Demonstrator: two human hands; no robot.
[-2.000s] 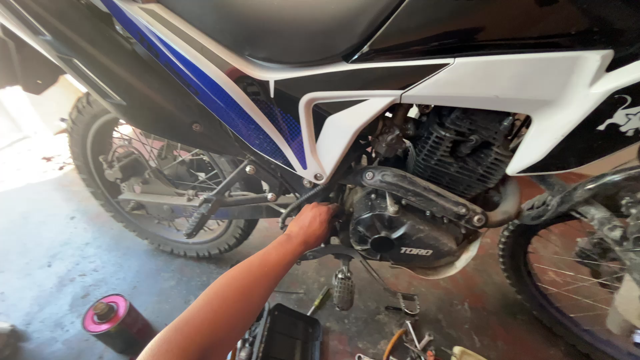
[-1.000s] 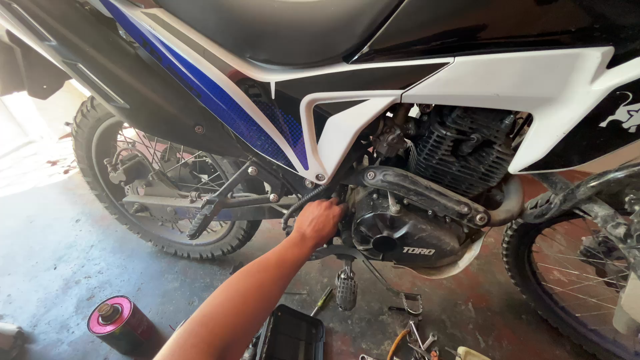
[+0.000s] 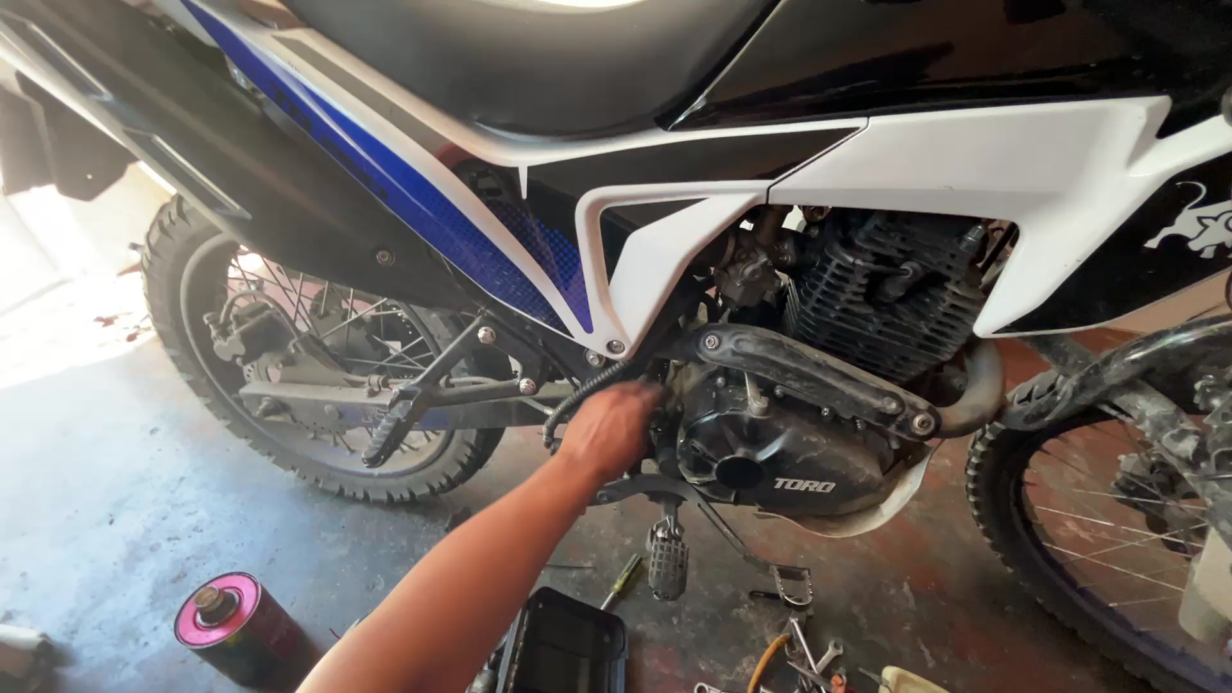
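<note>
My left hand (image 3: 611, 428) reaches in behind the engine's side cover (image 3: 780, 438) on a motorcycle, just below the lower tip of the white side panel (image 3: 654, 255). Its fingers are blurred and partly hidden against the dark frame, so whether they hold anything cannot be told. A black corrugated hose (image 3: 570, 406) runs close beside the wrist. The foot peg (image 3: 668, 568) hangs below and to the right of the hand, near the brake pedal (image 3: 792, 585). The finned cylinder (image 3: 885, 289) and a black-covered pipe (image 3: 818, 375) are to the right. My right hand is out of view.
On the floor, a metal can with a pink top (image 3: 231, 626) stands at the lower left. A black plastic tray (image 3: 568, 640), a screwdriver (image 3: 626, 580) and several wrenches (image 3: 823, 659) lie below the motorcycle. The rear wheel (image 3: 202, 318) and front wheel (image 3: 1001, 500) flank the engine.
My left hand stays behind the engine cover; its wrist and fingers have shifted slightly in pose. Nothing else has plainly moved.
</note>
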